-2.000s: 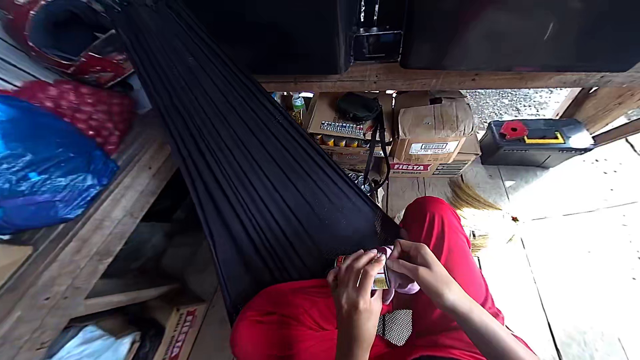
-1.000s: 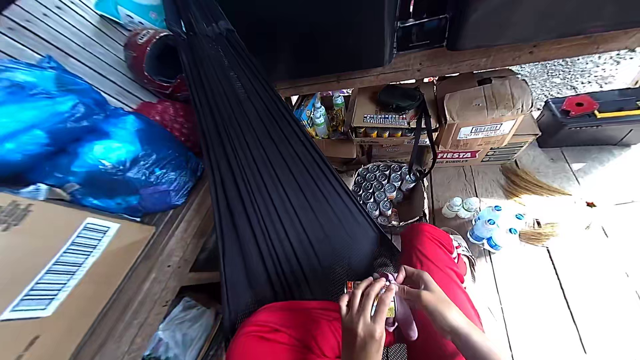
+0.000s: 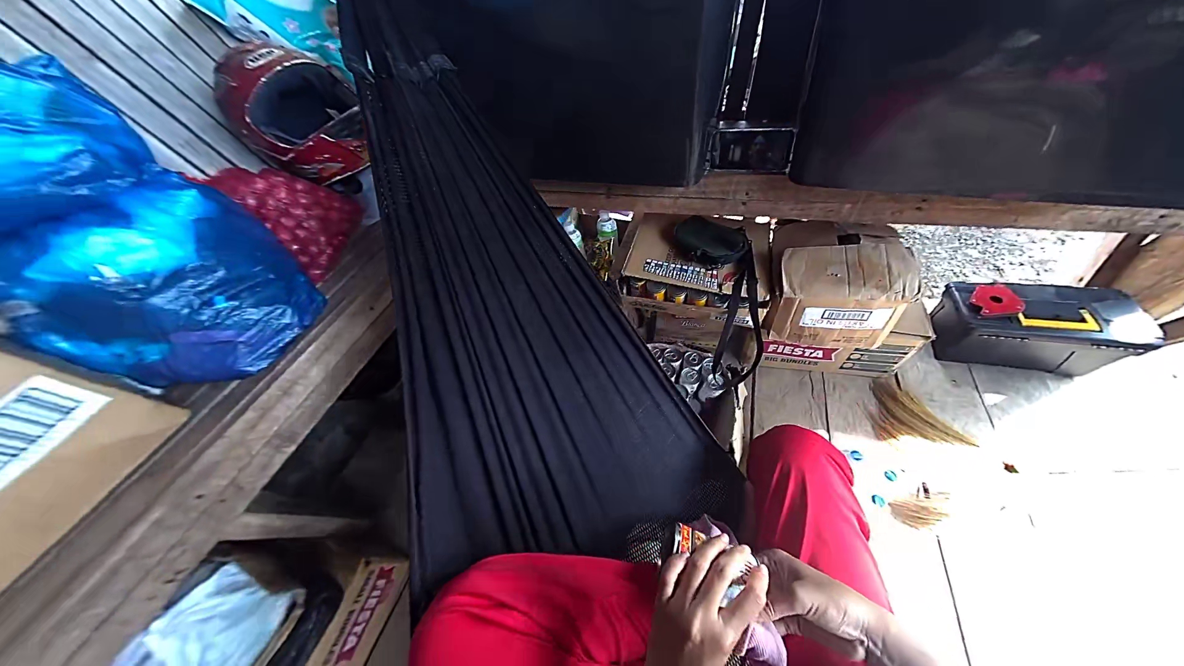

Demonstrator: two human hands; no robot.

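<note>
Low in the view, my left hand (image 3: 708,592) is closed around a small can with a red and yellow label (image 3: 686,538), above my lap. My right hand (image 3: 800,597) is against the can's right side, its fingertips partly hidden behind the left hand. A mauve cloth (image 3: 764,642) hangs beneath and behind the can, between the hands. Both hands are over red trousers (image 3: 546,606), beside the lower end of a black fabric hammock (image 3: 527,388).
Blue plastic bags (image 3: 185,277), a red helmet (image 3: 287,111) and a cardboard box (image 3: 83,462) lie on the wooden platform at left. Ahead are cartons (image 3: 842,287), a carton of cans (image 3: 689,370), a black toolbox (image 3: 1045,328) and a broom's bristles (image 3: 916,416).
The view has swung, bringing the cardboard box at left into sight. Both hands stay at the can and cloth; the right hand has moved from the can's top to its side.
</note>
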